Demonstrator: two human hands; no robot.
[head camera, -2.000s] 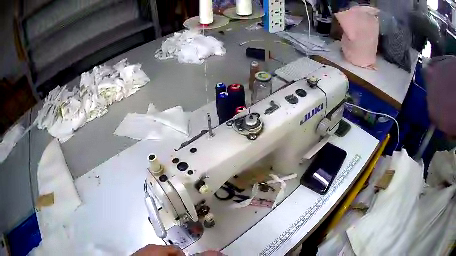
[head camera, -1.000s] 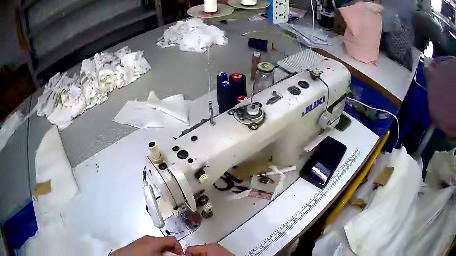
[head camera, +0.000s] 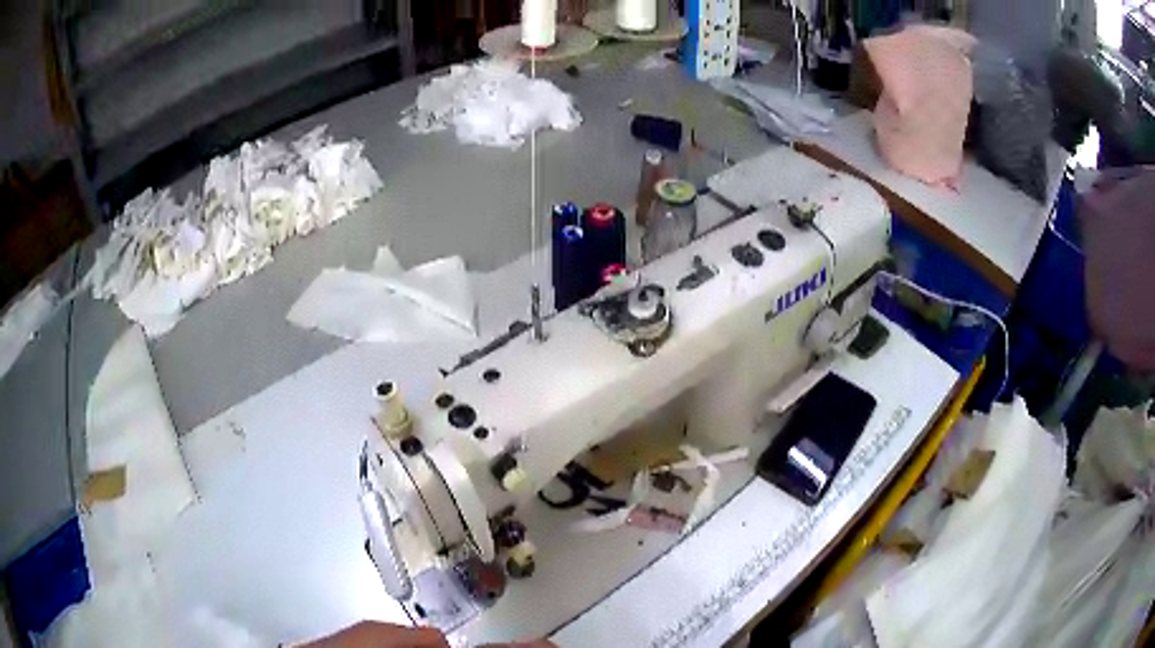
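Note:
The cream-white sewing machine (head camera: 659, 342) stands on the white tabletop, its head at the lower middle. My left hand (head camera: 380, 637) is at the bottom edge just below the needle plate (head camera: 446, 600), mostly cut off; its fingertips are out of the picture. Only a sliver of my right hand (head camera: 513, 644) shows at the bottom edge, right of the left one. Whether either hand holds cloth is hidden. White fabric with a tan tag (head camera: 104, 484) lies at the left.
Crumpled white pieces (head camera: 241, 228) lie on the grey table behind. Black scissors (head camera: 576, 486) and strips lie under the machine arm. A phone (head camera: 817, 437) lies at the right. White cloth bundles (head camera: 982, 544) hang beyond the yellow rail. Dark thread cones (head camera: 589, 253) stand behind the machine.
Compared with one second ago, both hands have dropped lower and are mostly out of the picture; their pinched fingers no longer show. The view has shifted slightly.

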